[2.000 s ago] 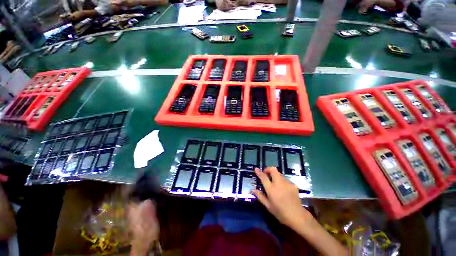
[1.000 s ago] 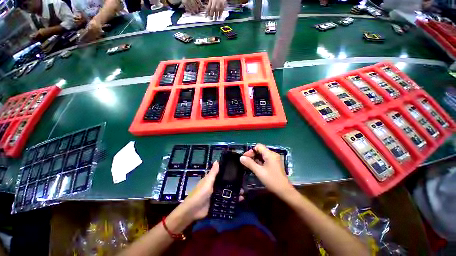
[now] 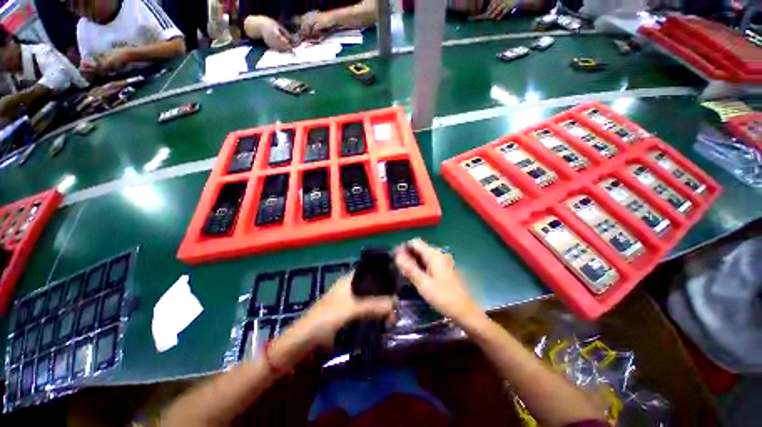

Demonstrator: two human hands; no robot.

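A black keypad phone (image 3: 373,279) is upright in my left hand (image 3: 338,310), over the front edge of the green table; its lower part is blurred. My right hand (image 3: 428,273) is just right of the phone's top end, fingertips bunched; I cannot tell whether they hold anything. A clear lens sheet (image 3: 286,292) with black-framed screen windows lies under and left of my hands, partly hidden by them. Behind it a red-orange phone tray (image 3: 309,243) holds black phones and a white paper slip (image 3: 383,133) in one slot.
A red tray (image 3: 520,258) of gold-silver unfinished phones lies right. A fuller lens sheet (image 3: 70,321) and loose white paper (image 3: 175,313) lie left. Yellow frames and clear scraps (image 3: 596,354) are below the table edge. A grey post (image 3: 427,67) stands behind; people sit across.
The view has swung right. The phone and my left hand have turned, and the left fingers now wrap across the phone's front. My right hand has moved slightly off the phone's top.
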